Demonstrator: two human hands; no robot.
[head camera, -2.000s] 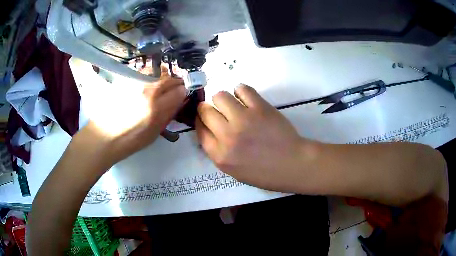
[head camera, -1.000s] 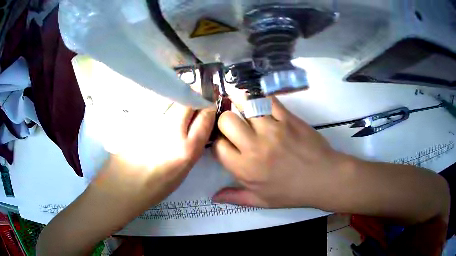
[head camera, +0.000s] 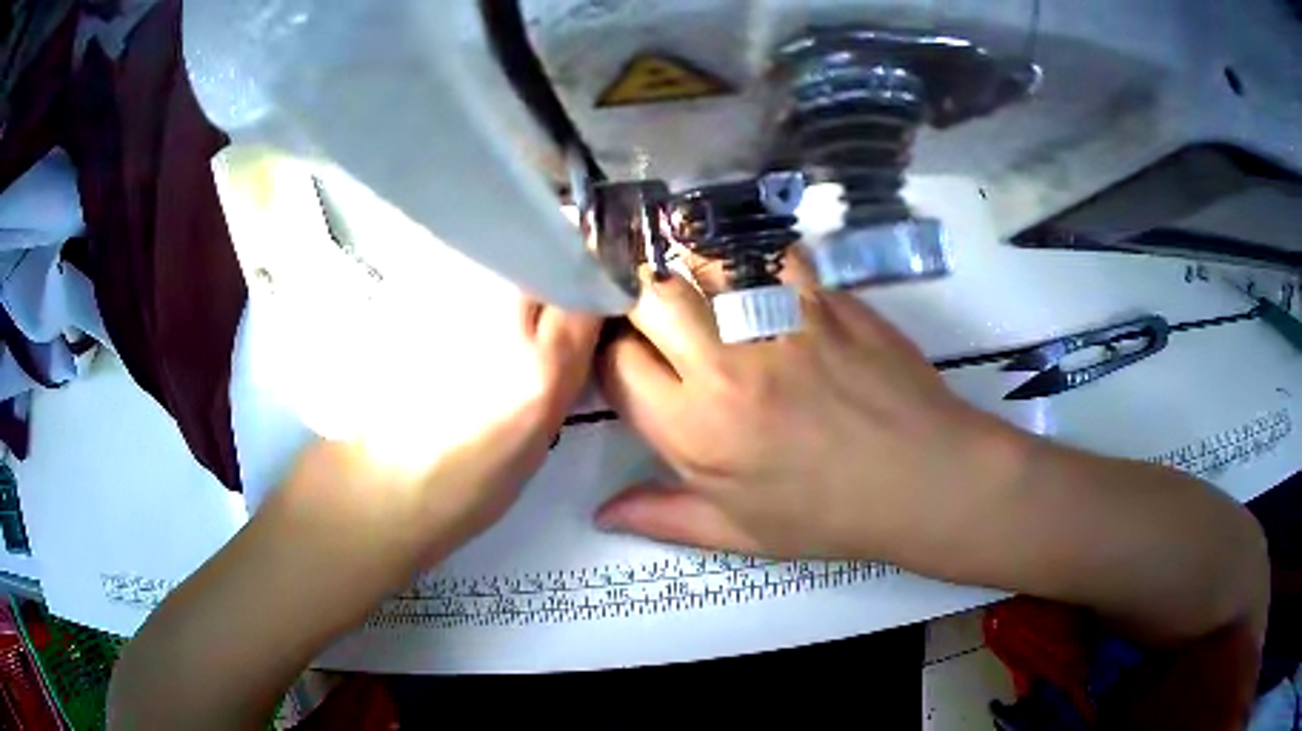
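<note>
The white sewing machine head (head camera: 371, 129) leans over both hands, with its needle area (head camera: 643, 264) at the fingertips. My left hand (head camera: 478, 379) lies left of the needle, partly washed out by the lamp; its fingertips are hidden. My right hand (head camera: 778, 414) lies right of the needle, behind the white knob (head camera: 757, 311), fingers bent and thumb apart on the table. A small dark bit of cloth (head camera: 611, 340) shows between the hands; whether either hand grips it is hidden.
Maroon cloth (head camera: 157, 214) and pale grey cloth (head camera: 43, 214) hang at the left. Thread snips (head camera: 1092, 354) lie open at the right, on a dark cord (head camera: 1214, 321). A printed ruler (head camera: 614, 593) runs along the front edge of the white table (head camera: 172, 486). Red items (head camera: 1042, 643) are below right.
The view has moved closer to the machine head. The maroon piece seen between my hands two seconds ago is now mostly hidden. My right thumb has come apart from the fingers.
</note>
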